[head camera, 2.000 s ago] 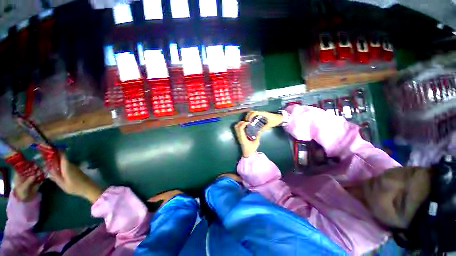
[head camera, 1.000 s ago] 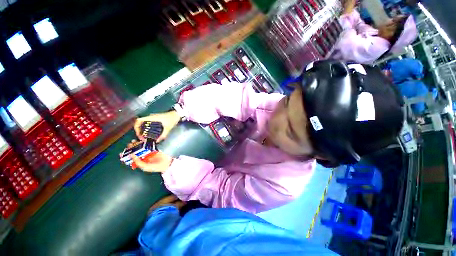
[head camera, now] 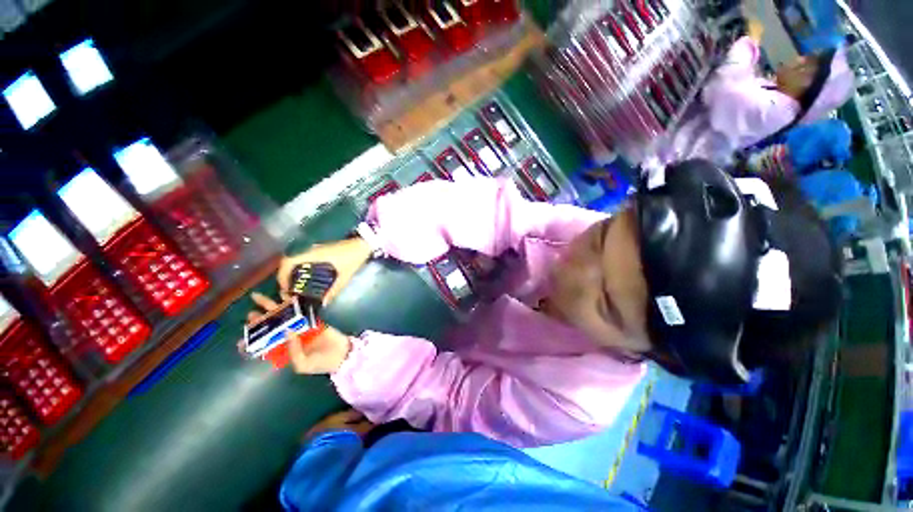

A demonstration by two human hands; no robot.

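My right hand (head camera: pixel 335 424) shows only as a small dark part at the end of a blue sleeve at the bottom, resting at the near edge of the green belt (head camera: pixel 215 425). Its fingers are too hidden to read. My left hand is out of the picture. Red phones with keypads and lit white screens (head camera: pixel 158 265) stand in a row in a clear plastic tray (head camera: pixel 240 215) at the left. A person in pink beside me holds an open phone with a red part (head camera: pixel 278 330) and a dark keypad piece (head camera: pixel 314 282).
A wooden strip (head camera: pixel 110 375) runs under the tray, with a thin blue stick (head camera: pixel 172 360) beside it. Red housings (head camera: pixel 415 50) and stacked trays (head camera: pixel 626 70) stand farther back. The pink-sleeved person (head camera: pixel 481 375) in a black cap fills the right, with blue stools (head camera: pixel 691 445) behind.
The view has swung right from the phone row to the neighbour. My left hand's sleeve has left the picture. The neighbour now has an opened phone and a separate dark piece in hand.
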